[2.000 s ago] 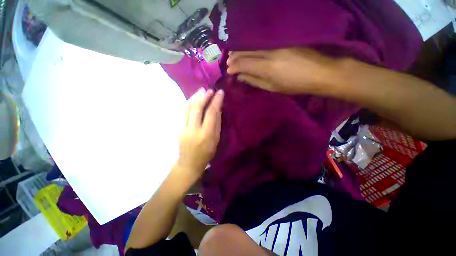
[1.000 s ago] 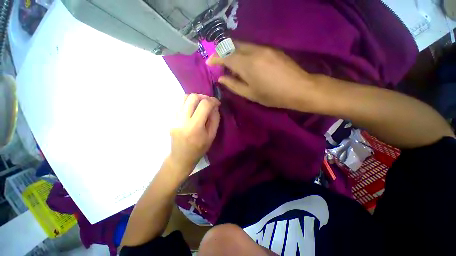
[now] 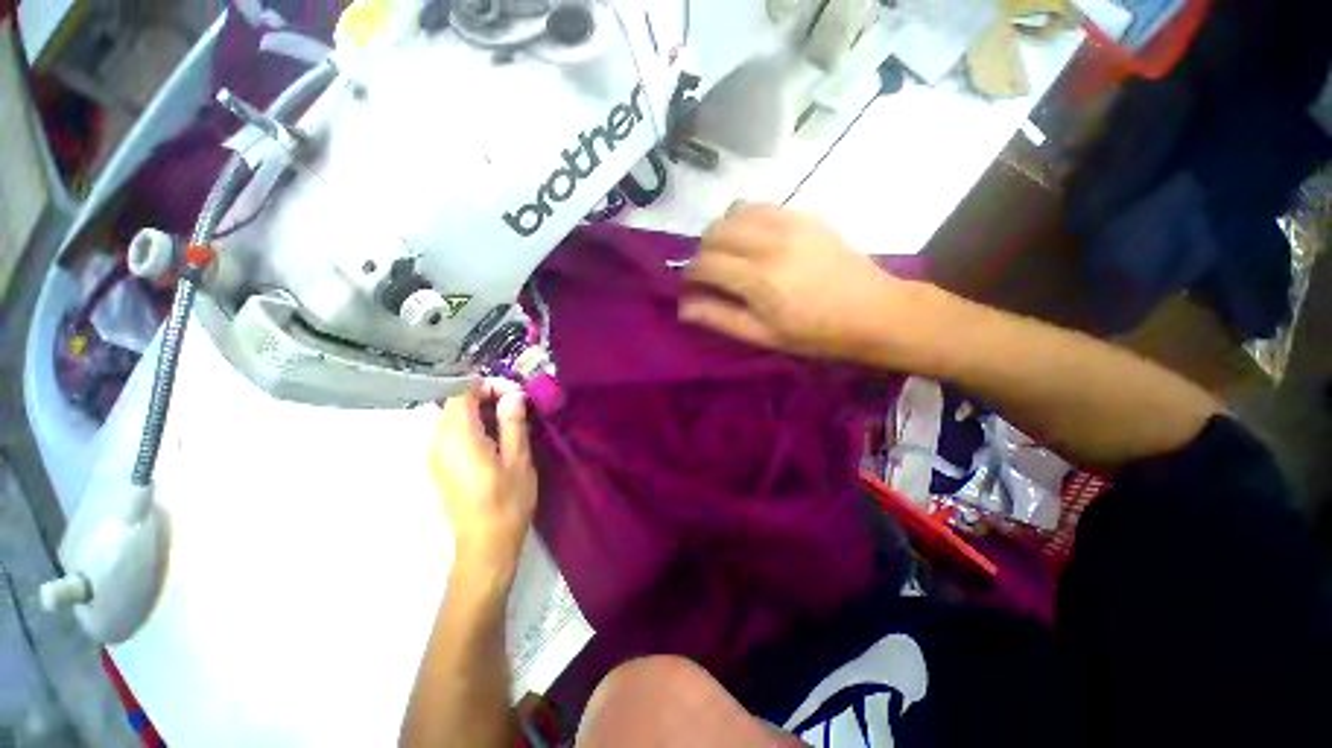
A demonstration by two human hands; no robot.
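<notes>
The maroon garment [image 3: 701,468] lies from the needle area over the table edge and down over the lap. My left hand [image 3: 490,460] is at the needle area of the white sewing machine [image 3: 438,176], its thumb and fingertips pinching the garment's edge beside the tension knob. My right hand [image 3: 767,285] is on the upper part of the garment, to the right of the machine head, fingers bent over the cloth; whether it grips the cloth or holds anything in the palm is hidden. The needle and presser foot are mostly hidden behind the left fingertips.
A white lamp head [image 3: 114,570] on a silver gooseneck stands left of the machine. A white paper sheet [image 3: 548,636] shows beside the left forearm. A red basket [image 3: 1077,504] with silvery plastic is right of the lap. Dark cloth [image 3: 1191,190] is at the upper right.
The view has tilted up, showing the whole machine head. My right hand has moved away from the needle, up and right over the cloth. My left hand has moved up to the needle area.
</notes>
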